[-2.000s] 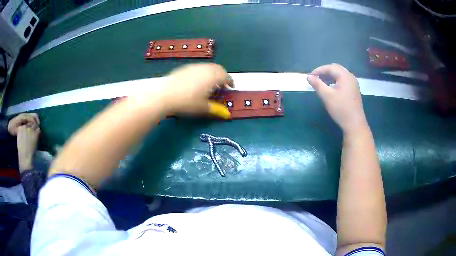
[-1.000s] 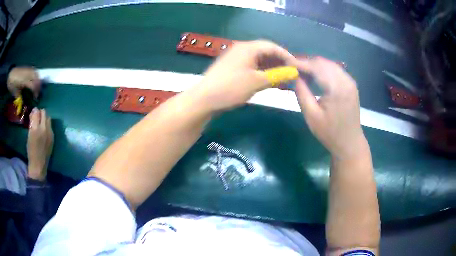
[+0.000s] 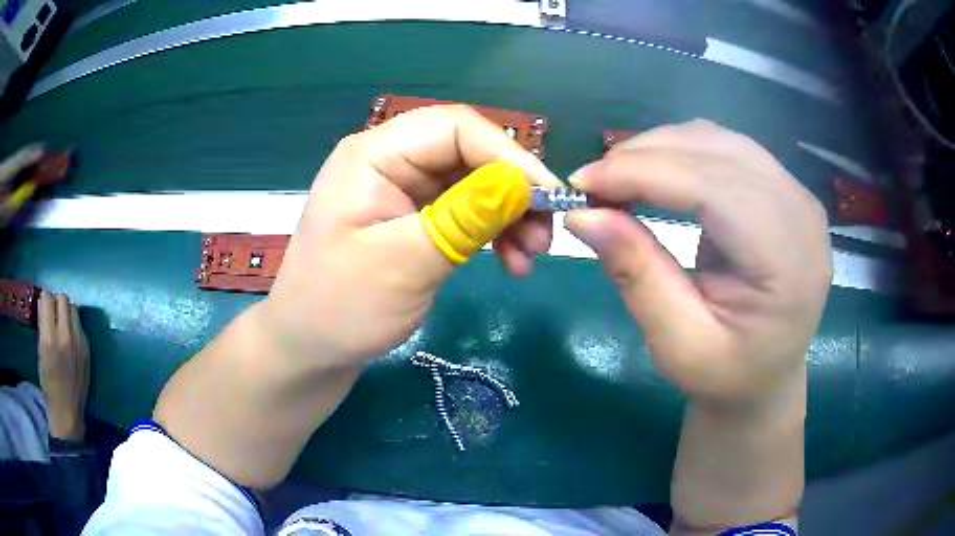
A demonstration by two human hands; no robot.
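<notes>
A short ribbed silvery stick of small magnets (image 3: 558, 198) is held between the fingertips of both hands, above the white stripe. My left hand (image 3: 387, 225), with a yellow finger cot (image 3: 479, 213) on its thumb, pinches the left end. My right hand (image 3: 723, 241) pinches the right end with thumb and forefinger. A V-shaped chain of small magnets (image 3: 476, 374) lies on the green surface in front of me. A reddish-brown jig (image 3: 239, 262) lies left of my left hand and is partly covered by it. Another jig (image 3: 393, 109) lies behind my left hand, partly hidden.
More jigs show partly behind my right hand (image 3: 618, 137) and at the far right (image 3: 861, 202). At the left edge, another person's hand (image 3: 63, 356) touches a jig (image 3: 18, 300). That person's other hand is blurred. A white instrument box (image 3: 26, 26) stands at the top left.
Both hands have come closer to the camera, and the short silvery stick now shows between them. The view has shifted, and the V-shaped chain appears lower. The other person's hands have moved apart.
</notes>
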